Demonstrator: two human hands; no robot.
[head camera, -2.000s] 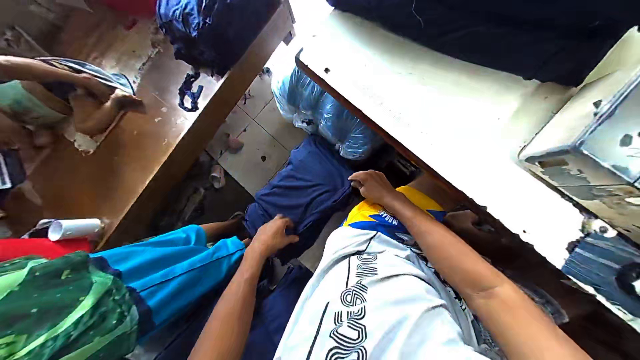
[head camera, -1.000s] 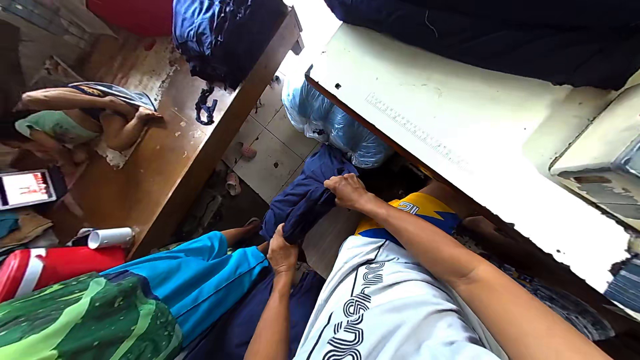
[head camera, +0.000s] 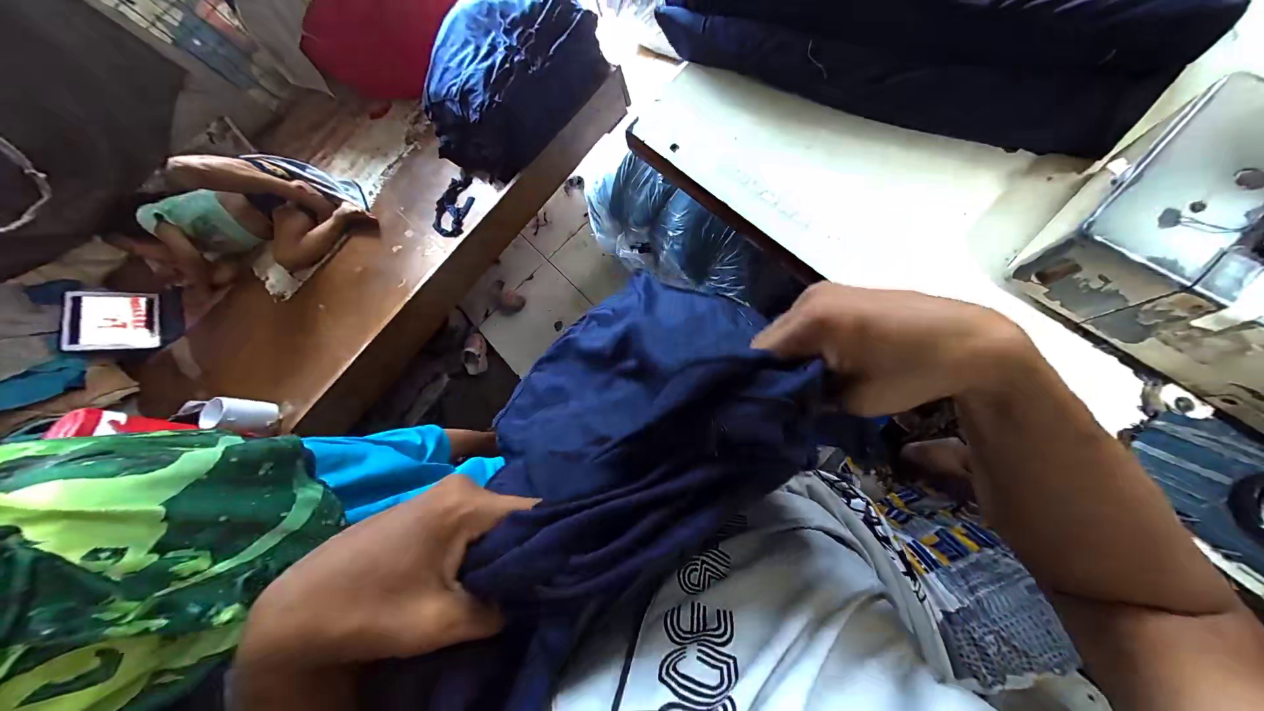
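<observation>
A navy blue cloth (head camera: 632, 395), gathered in folds, is stretched between my two hands in front of my white printed shirt. My left hand (head camera: 385, 583) grips its lower left edge, fingers partly hidden under the fabric. My right hand (head camera: 889, 346) pinches its upper right edge near the white table. More dark cloth hangs below, beside my left wrist. Whether the cloth is a finished garment I cannot tell.
A white sewing-machine table (head camera: 829, 188) with dark cloth and a machine body (head camera: 1165, 217) stands right. Plastic-wrapped bundles (head camera: 671, 227) lie on the floor. A wooden bench (head camera: 385, 286) holds a navy bundle and a child. A person in a green shirt (head camera: 148, 553) is close at left.
Both hands have lifted the navy cloth from low down up toward the camera and hold it spread between them. Earlier it lay lower, near my knees.
</observation>
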